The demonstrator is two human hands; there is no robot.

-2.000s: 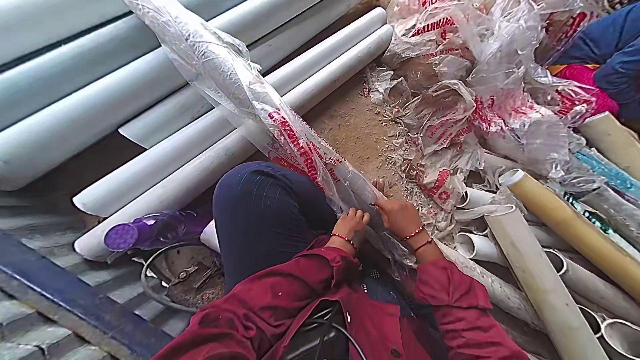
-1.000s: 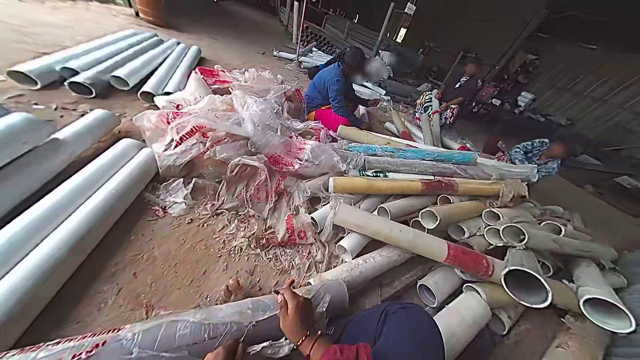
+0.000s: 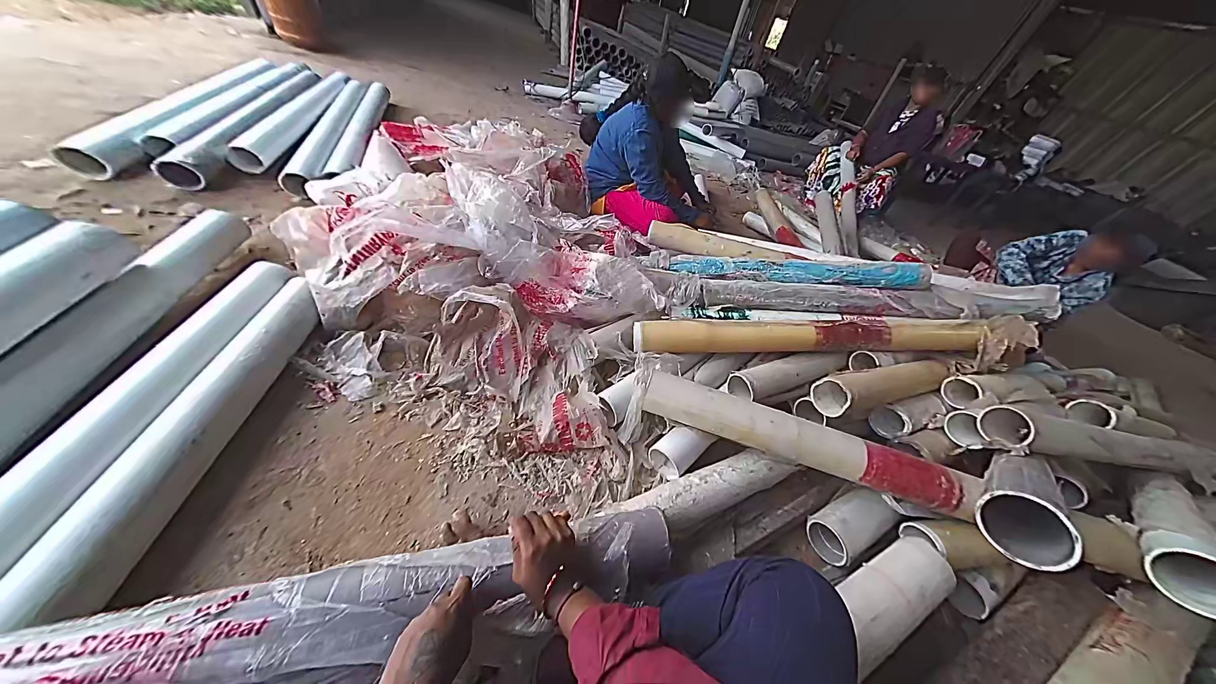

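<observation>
A grey pipe in clear plastic wrap with red print (image 3: 285, 608) lies across the bottom of the view, its end near my lap. My right hand (image 3: 543, 553), a bracelet at its wrist, grips the wrap on top of the pipe near that end. My left hand (image 3: 432, 636) rests against the near side of the wrapped pipe, thumb up; its fingers are mostly hidden. Just beyond the pipe's end lies a dusty whitish pipe (image 3: 703, 489). My bent knee in dark cloth (image 3: 760, 622) is to the right of my hands.
Pale pipes (image 3: 161, 446) lie in rows at the left and far left. A heap of crumpled printed plastic wrap (image 3: 475, 237) lies ahead. Used pipes (image 3: 807, 427) are piled at the right. A person in a blue top (image 3: 627, 157) sits beyond the heap, with other people farther right.
The view has swung up and to the right since the first frame. The wrapped pipe stays with my hands; from one second ago, more of my left hand shows.
</observation>
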